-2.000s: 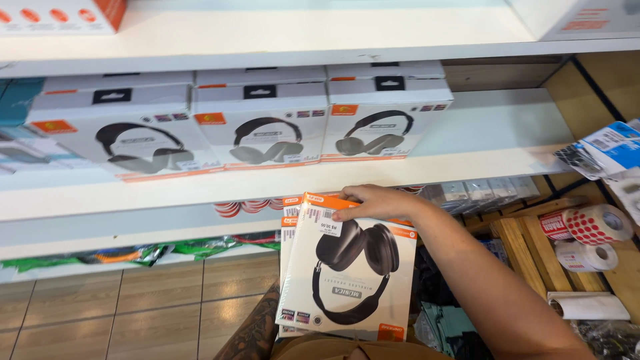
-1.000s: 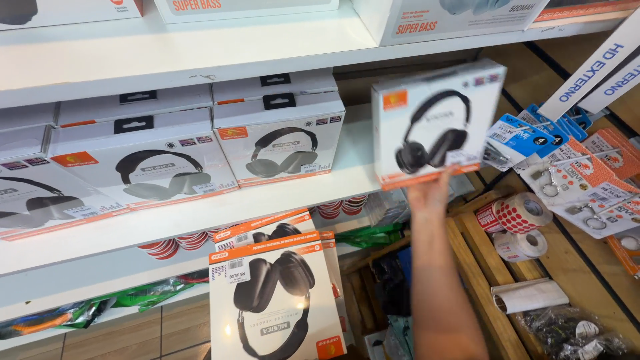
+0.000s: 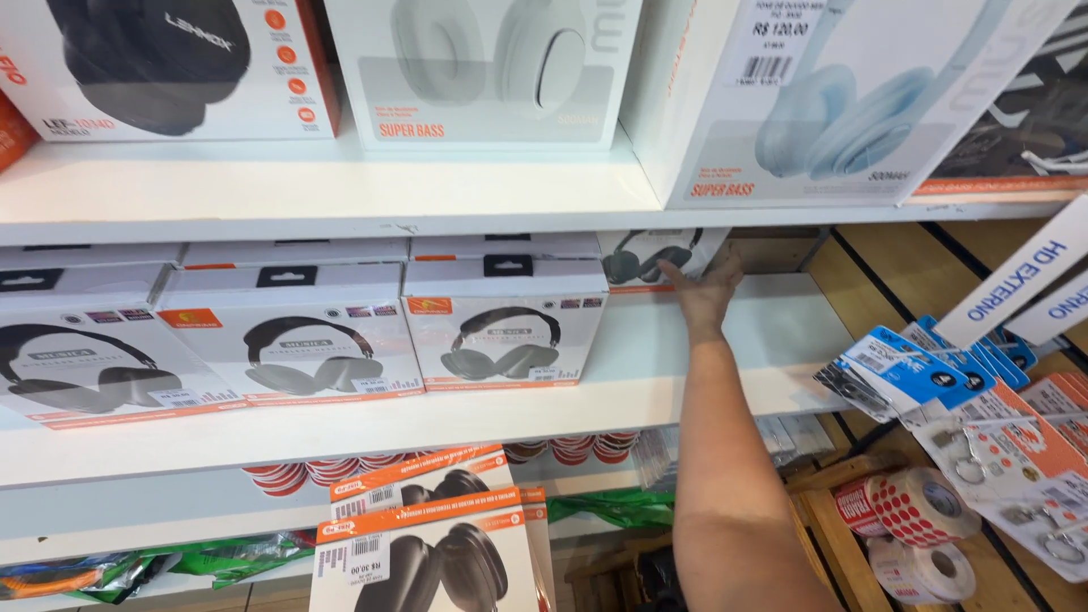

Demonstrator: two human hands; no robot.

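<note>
My right hand (image 3: 710, 289) is at the back of the middle shelf, its fingers and thumb against the front of a headphone box (image 3: 654, 257) that stands in the rear row. Left of it, a front row of white headphone boxes (image 3: 510, 331) with orange bottom edges lines the shelf. Several more headphone boxes (image 3: 433, 561) with orange tops are stacked upright at the bottom centre, below the shelf edge. My left hand is not visible; whether it holds these boxes is hidden.
Larger headphone boxes (image 3: 493, 76) stand on the upper shelf (image 3: 340, 200), whose edge is above my right hand. To the right are blister packs (image 3: 909, 365) on hooks, label strips (image 3: 1003, 280) and tape rolls (image 3: 922, 506) by a wooden crate. Red-rimmed items (image 3: 340, 472) sit on a lower shelf.
My right hand has moved a headphone box from in front of the shelf to the back row, right of the others. Earlier that hand lay on the lower stack. The view has moved closer.
</note>
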